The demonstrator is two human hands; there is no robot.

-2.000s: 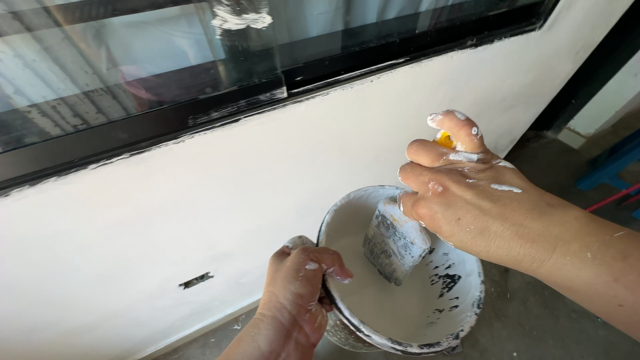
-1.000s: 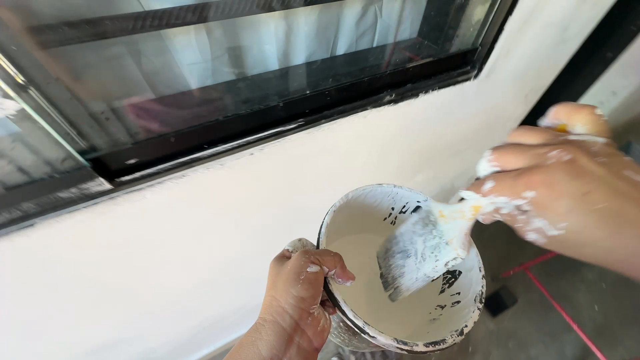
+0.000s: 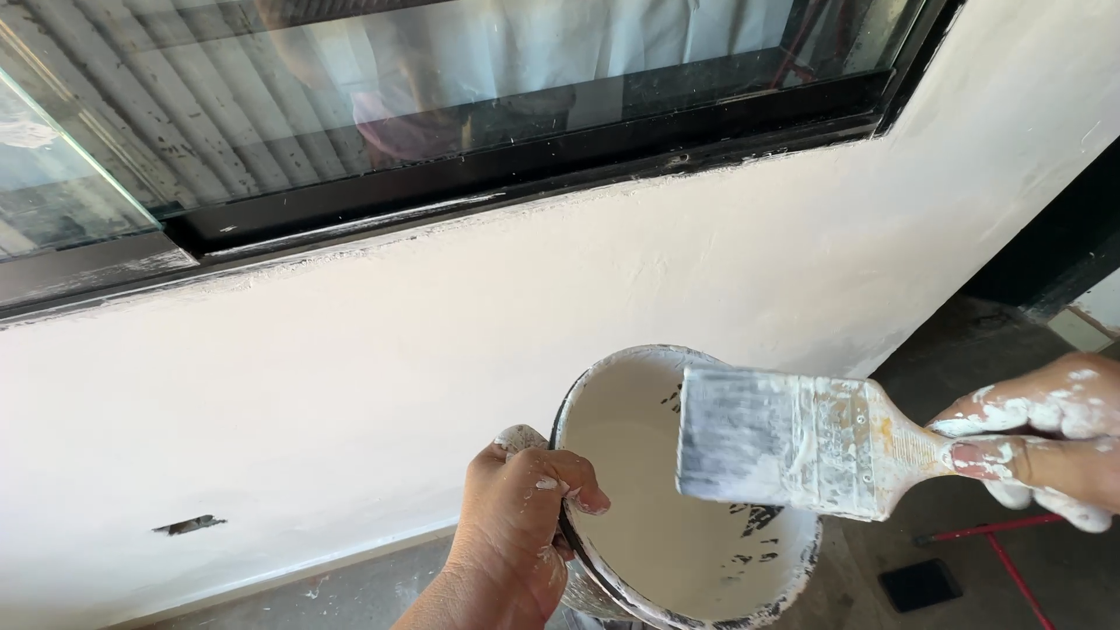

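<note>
My left hand grips the rim of a paint bucket, its thumb over the inside edge. White paint lies in the bucket, and dark flecks mark its inner wall. A wide paintbrush is held nearly level above the right part of the bucket, bristles to the left and coated with whitish paint. My right hand, smeared with white paint, pinches the handle end between thumb and fingers. Behind the bucket stands a white wall.
A black-framed sliding window with paint smears on its frame runs above the wall. Low on the wall is a small slot-shaped hole. On the grey floor are a dark phone-like rectangle and red bars. A dark opening lies right.
My right hand has lifted the brush from inside the bucket and turned it level above the rim. My left hand keeps its hold on the bucket.
</note>
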